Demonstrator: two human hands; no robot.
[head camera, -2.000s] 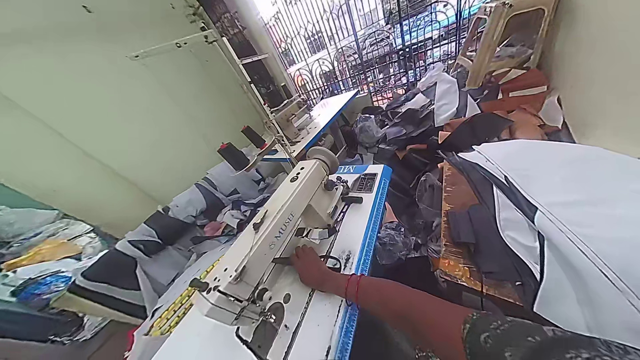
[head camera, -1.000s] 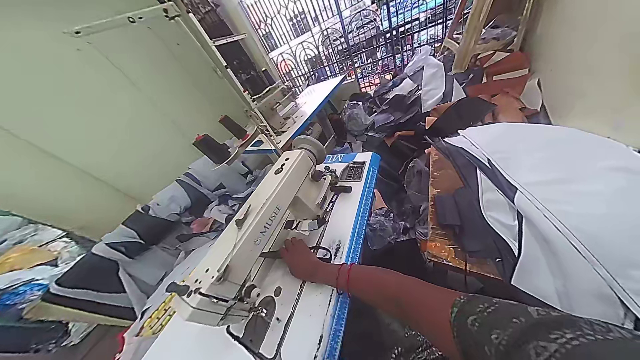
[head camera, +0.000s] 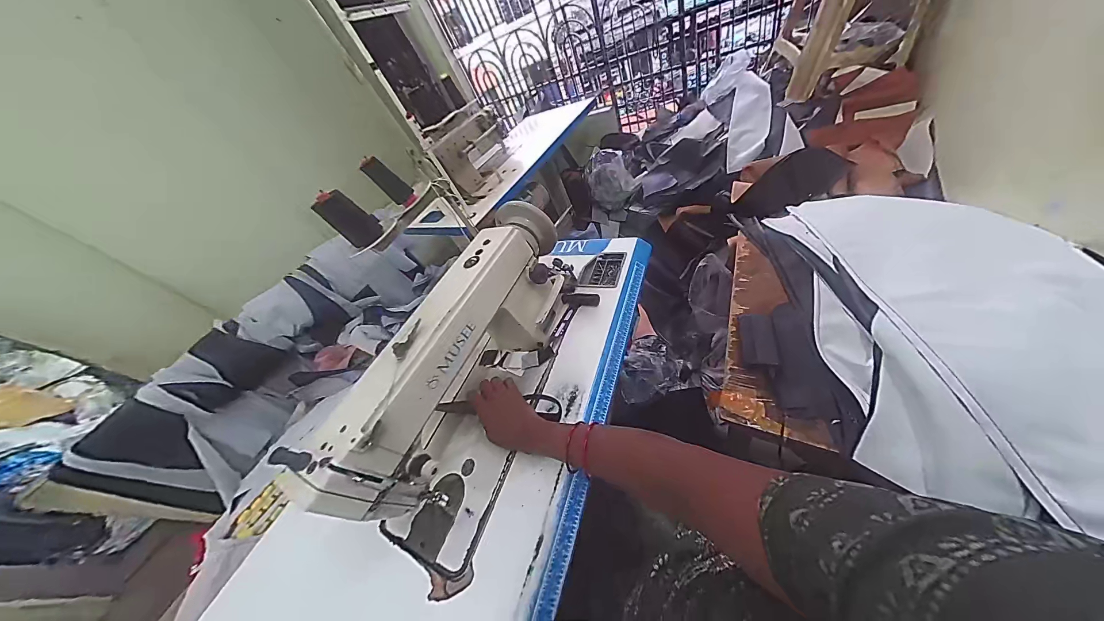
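My right hand (head camera: 511, 416) is on the white bed of an industrial sewing machine (head camera: 457, 345), with its fingers bent round the middle of a pair of scissors (head camera: 548, 406). The dark blade points left, towards the machine's arm, and the handle loops show right of the hand. A small light piece (head camera: 521, 360) lies just beyond the fingers. Nearer the camera are the needle and presser foot area (head camera: 438, 498) and an opening in the bed. The handwheel (head camera: 526, 226) is at the far end. My left hand is not in view.
Two dark thread cones (head camera: 347, 217) stand left of the machine. Cut grey and black pieces (head camera: 194, 405) are heaped along the wall. A second machine table (head camera: 552, 138) stands behind. At right, large white pieces (head camera: 966, 345) lie over a taped brown box (head camera: 752, 345). A metal grille (head camera: 604, 52) closes the back.
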